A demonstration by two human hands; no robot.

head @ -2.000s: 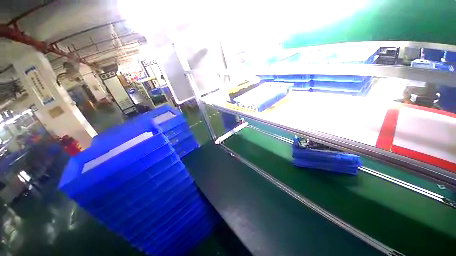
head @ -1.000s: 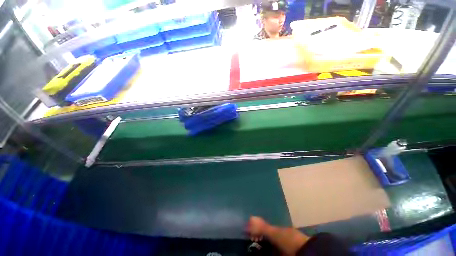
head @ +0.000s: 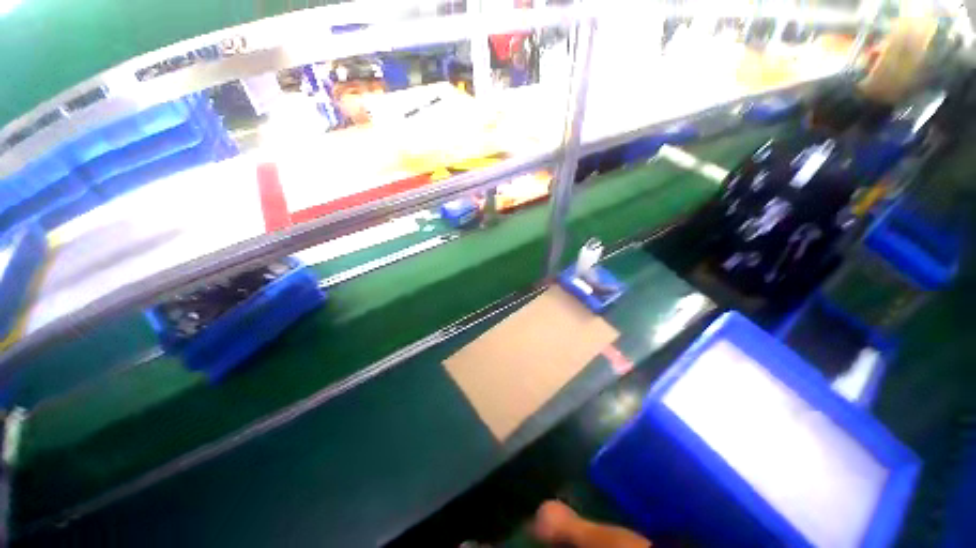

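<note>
My right hand (head: 583, 528) is small, blurred and cut off by the bottom edge; whether its fingers are open or closed does not show. My left hand is not in view. A blue tote with a flat white liner sheet (head: 776, 439) stands right of my hand, beyond the bench edge. A plain cardboard sheet (head: 532, 359) lies flat on the dark green bench (head: 353, 471). A small blue bin (head: 591, 289) with a white bottle (head: 589, 254) stands at the cardboard's far corner.
A blue tote of black parts (head: 241, 316) sits on the green belt (head: 396, 289) at left. A metal post (head: 569, 150) rises behind the bench. A person in dark patterned clothing (head: 787, 214) is at the right. Blue totes (head: 107, 161) are on the white shelf.
The view has swung right from the tote stack at left to the bench, then to the lined tote and the person at right. My right hand shows lower, more cut off.
</note>
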